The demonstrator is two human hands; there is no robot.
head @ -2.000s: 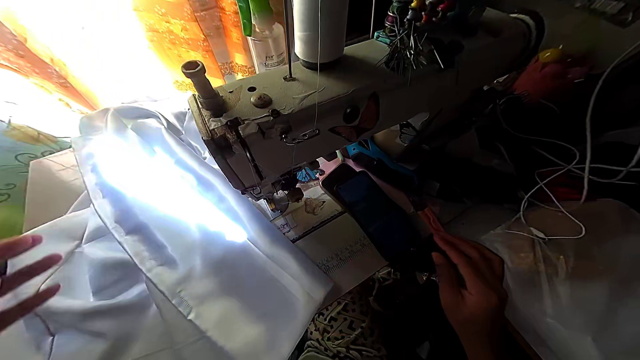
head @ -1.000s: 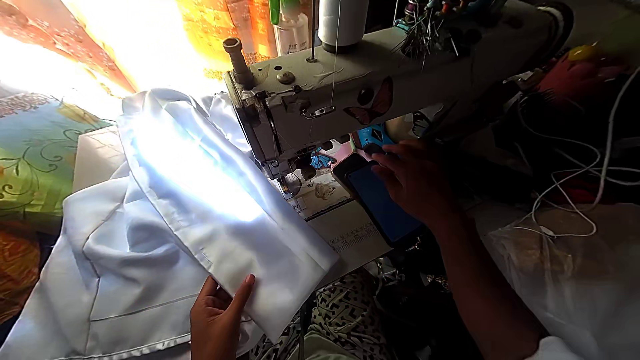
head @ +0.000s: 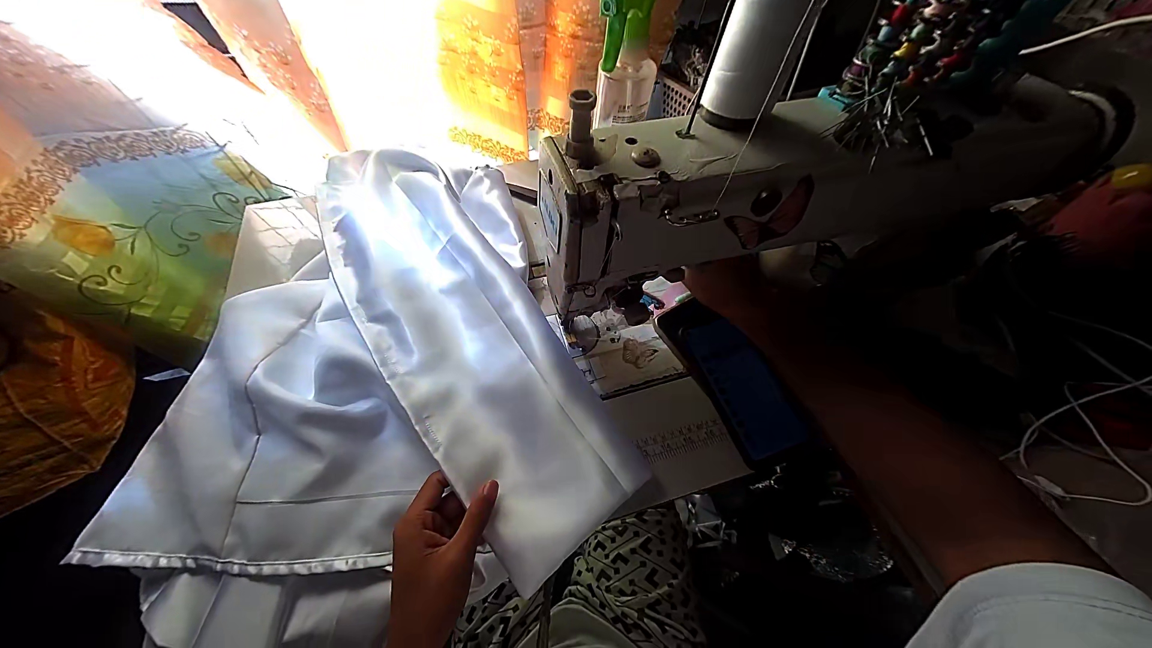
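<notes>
A white satin garment [head: 432,333] with stitched seams lies over the table, left of an industrial sewing machine [head: 666,198]. The thumb and fingers of my left hand [head: 441,540] pinch the edge of its long folded band. My right arm reaches under the machine's arm; my right hand [head: 720,279] is mostly in shadow behind the needle area, and what its fingers do is hidden. Just in front of that hand a dark smartphone [head: 738,387] lies tilted on the machine bed. Butterfly pictures decorate the machine, and a printed ruler scale [head: 679,441] runs along the bed's front.
A large white thread cone [head: 747,63] and a pincushion cluster of pins [head: 886,117] are on top of the machine. Behind it stands a bottle with a green top [head: 625,76]. Orange curtains [head: 486,72] hang behind. White cables [head: 1080,432] loop at the right.
My left hand has come onto the garment's band and grips it. My right hand has left the smartphone's side and reached in beneath the machine's arm. The view has moved closer.
</notes>
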